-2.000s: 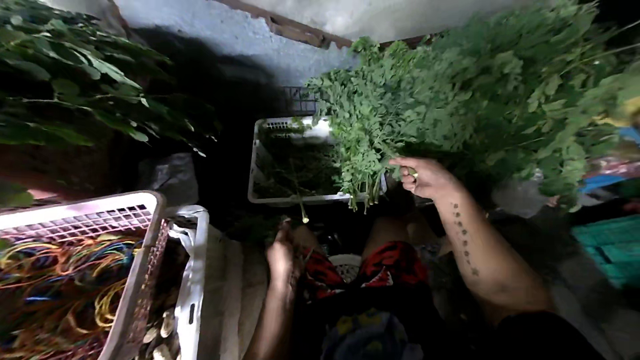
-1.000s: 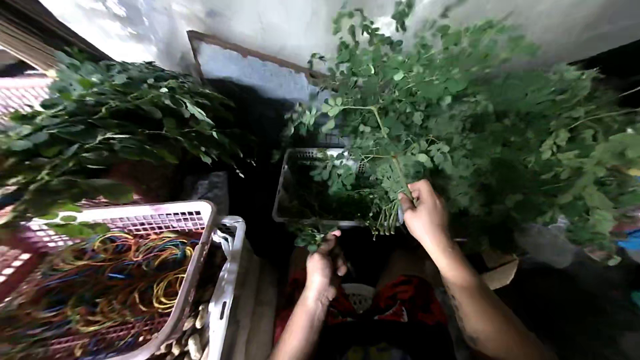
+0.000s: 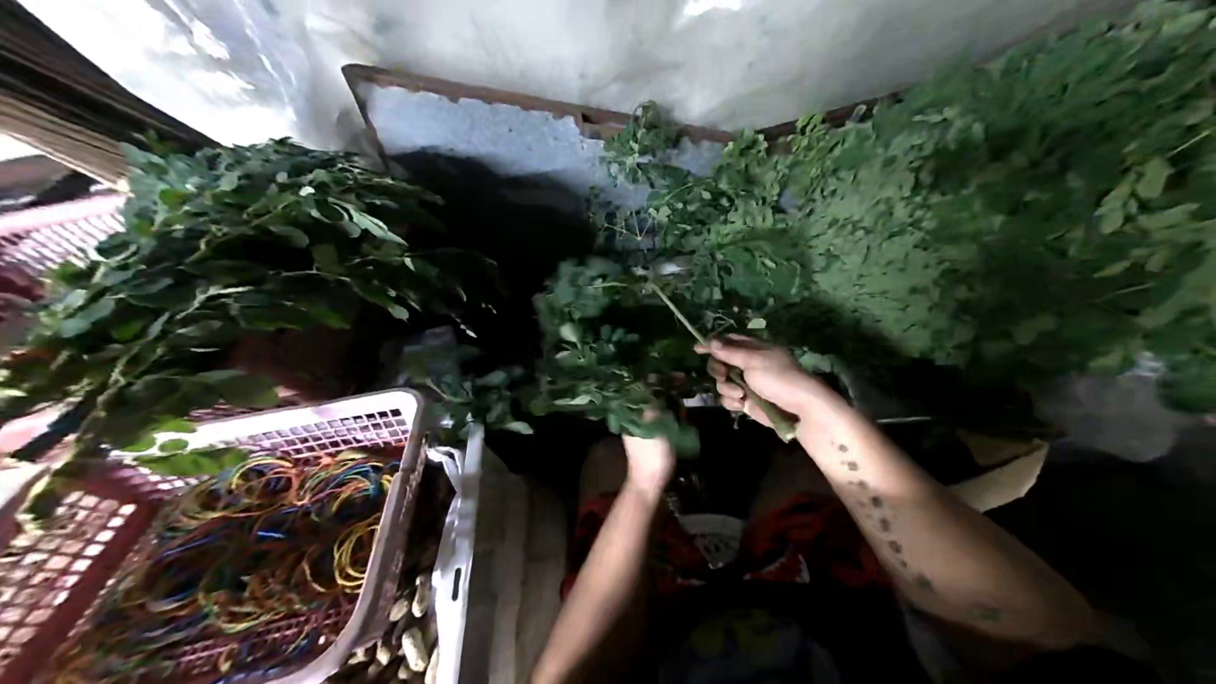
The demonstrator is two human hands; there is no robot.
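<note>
My right hand (image 3: 755, 380) is closed round the thick green stem (image 3: 679, 312) of a leafy branch, whose small round leaves spread up and to the left. Lower left of it, my left hand (image 3: 651, 446) is blurred and partly covered by a bunch of green leaves (image 3: 603, 375); its fingers are mostly hidden among them. The white crate seen earlier in front of my knees is now largely covered by foliage.
A large leafy heap (image 3: 997, 218) fills the right side. At left, more leafy branches (image 3: 275, 237) hang over a pink plastic basket (image 3: 413, 427) of coloured rubber bands. A white crate (image 3: 461, 541) with peanut-like pods stands beside it. A painted board (image 3: 484, 119) leans behind.
The right hand holds a branch by its thick stem, with the leaves now over the crate. Leaves now cover much of the left hand. The view has shifted.
</note>
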